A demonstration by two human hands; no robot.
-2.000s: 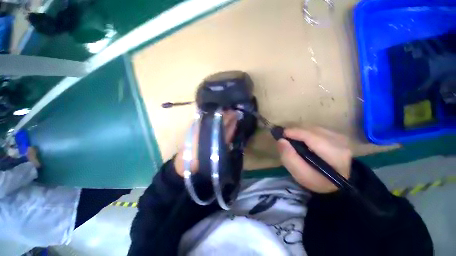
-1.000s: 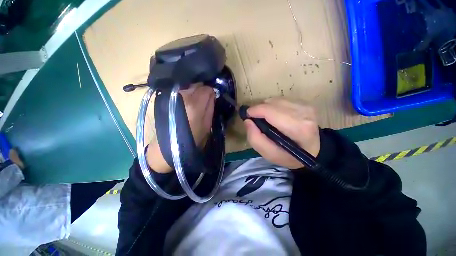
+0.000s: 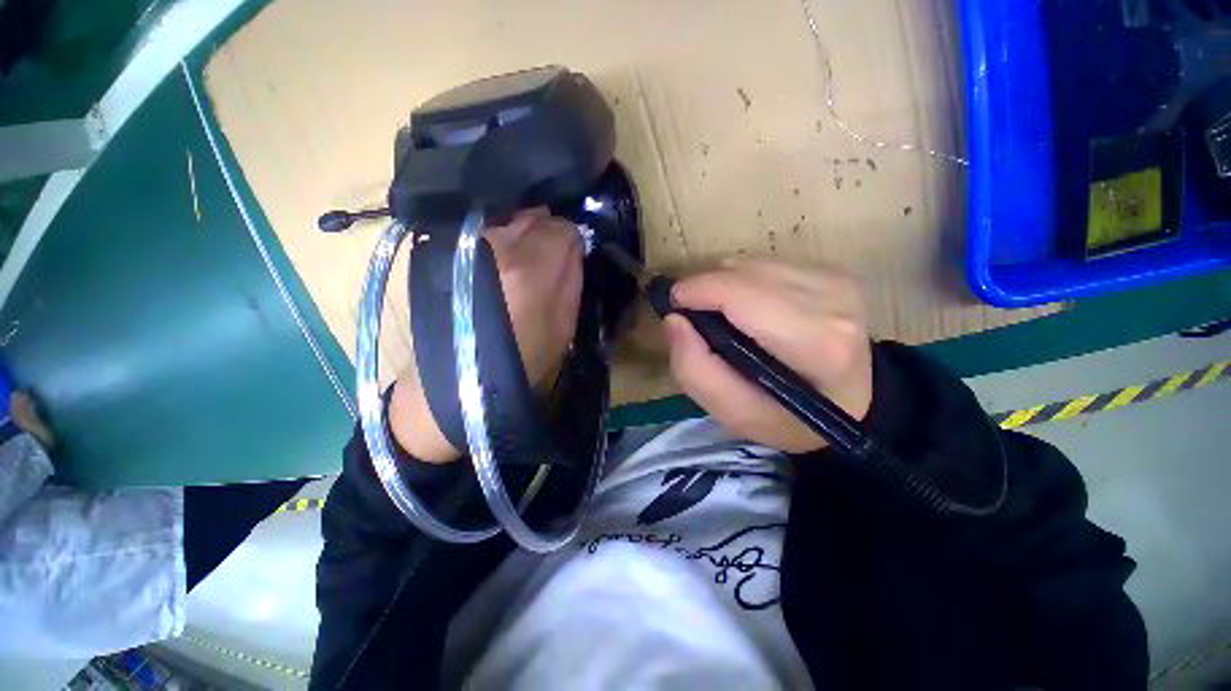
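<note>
A black headset (image 3: pixel 506 142) is held over the tan work board, its closed ear cup at the top and its boom microphone (image 3: pixel 354 219) pointing left. Two clear headband tubes (image 3: pixel 469 338) curve down toward me. My left hand (image 3: pixel 537 290) reaches in between the tubes and the open ear cup (image 3: pixel 618 216) and holds the headset; its fingertips are partly hidden. My right hand (image 3: pixel 770 354) grips the soldering iron (image 3: pixel 756 362) like a pen. The tip is at the open ear cup; exact contact cannot be told.
A blue tray (image 3: pixel 1010 162) with a yellow sponge (image 3: pixel 1125 205) in a dark holder is at the right. Thin solder wire (image 3: pixel 864 139) trails across the work board (image 3: pixel 729 81) to the tray. A person's white sleeve (image 3: pixel 95 554) shows at the lower left.
Since two seconds ago, the headset and both hands appear larger and further left in view. Over the last second they barely shifted, with the iron's tip still at the open cup.
</note>
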